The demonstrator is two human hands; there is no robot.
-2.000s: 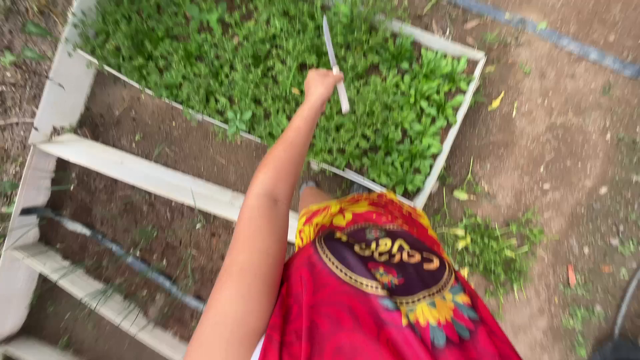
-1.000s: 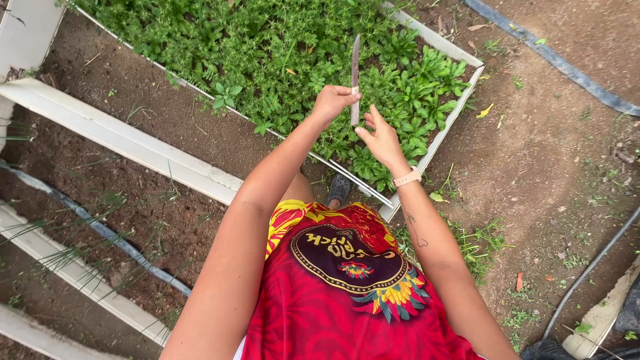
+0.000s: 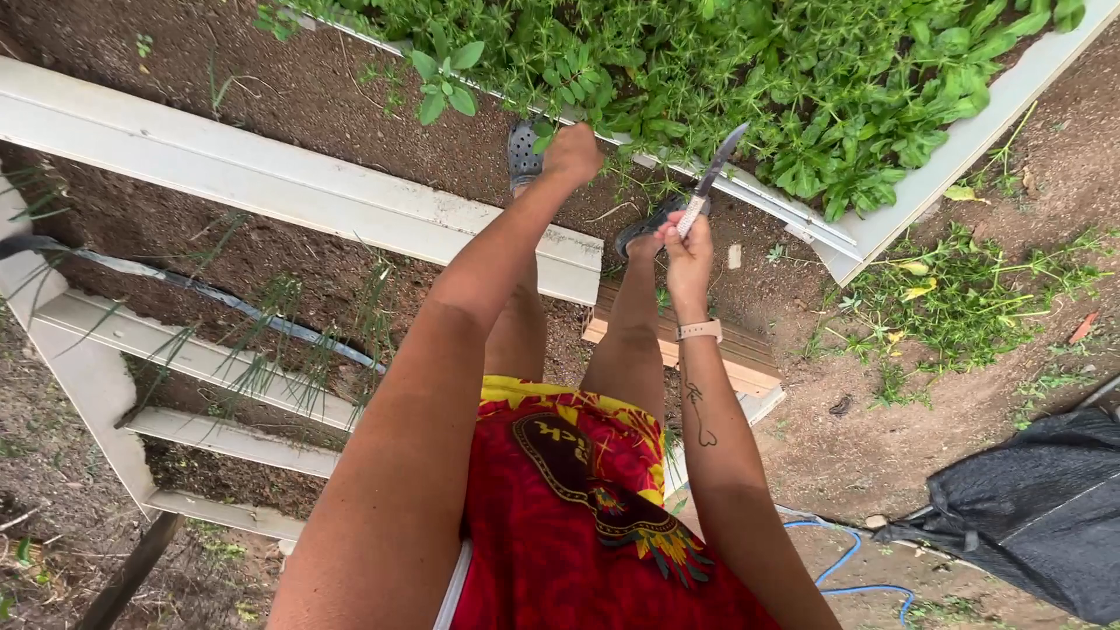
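Observation:
My right hand, with a pinkish wristband, grips the pale patterned handle of a knife; its blade points up and right, over the bed's white edge. My left hand is a curled fist at the lower edge of the planted bed, beside a broad-leaved weed; its fingers are turned away, so I cannot tell whether it holds something. Dense leafy green plants fill the bed above both hands.
White bed boards run at left, with a grey drip hose between them. My feet in grey clogs stand by the bed edge. Pulled greens lie on soil at right. Black netting and a blue hose are lower right.
The knife has passed from my left hand to my right. My left hand has moved away from it to the bed edge. The view has shifted toward my feet.

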